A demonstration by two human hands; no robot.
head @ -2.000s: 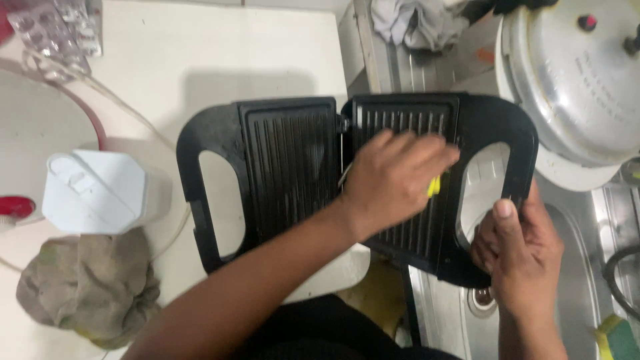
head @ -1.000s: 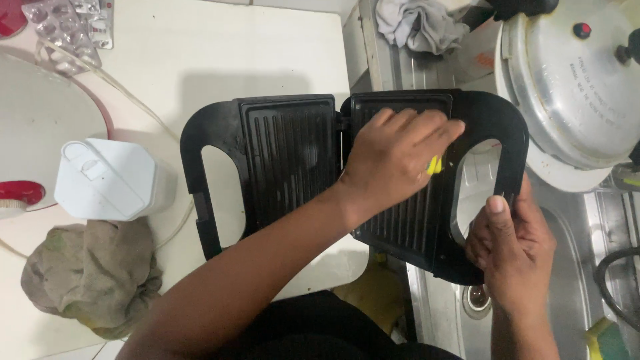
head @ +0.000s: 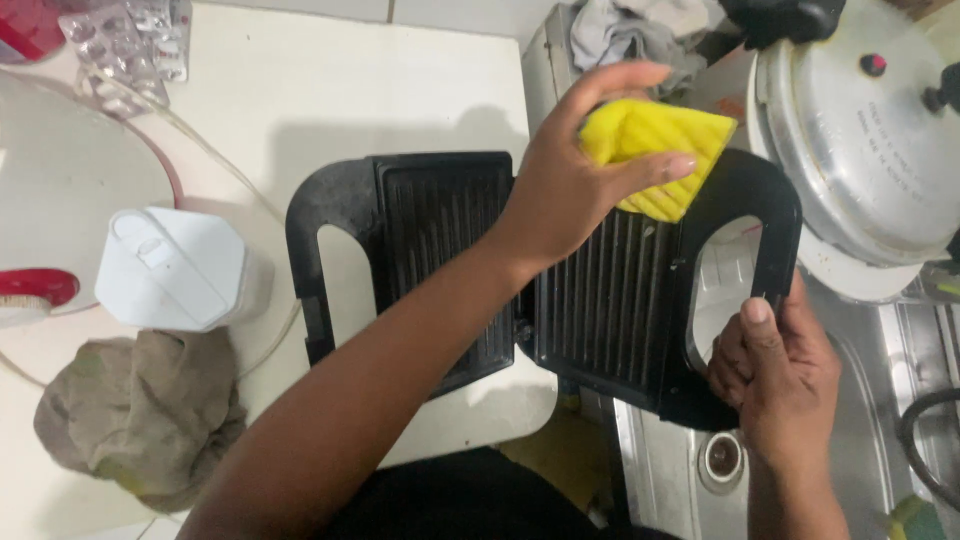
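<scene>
A black sandwich press (head: 600, 307) with ridged plates lies opened flat, its left half over the white table and its right half reaching over the sink's edge. My left hand (head: 585, 165) holds a yellow sponge cloth (head: 667, 142) between thumb and fingers above the upper part of the right plate. My forearm crosses the left plate and hides some of it. My right hand (head: 780, 367) grips the outer handle of the right half, thumb on top.
The white table (head: 360, 75) bears a white lidded container (head: 172, 270), a crumpled brown cloth (head: 142, 420), a cable and blister packs (head: 120, 52). At right are a steel sink (head: 847, 322) with a drain (head: 721, 457), a pressure cooker (head: 862, 150) and a grey cloth (head: 622, 37).
My left hand has lifted from the right plate and turned, so the yellow cloth, earlier mostly hidden under it, shows broadly. My right hand stays on the handle.
</scene>
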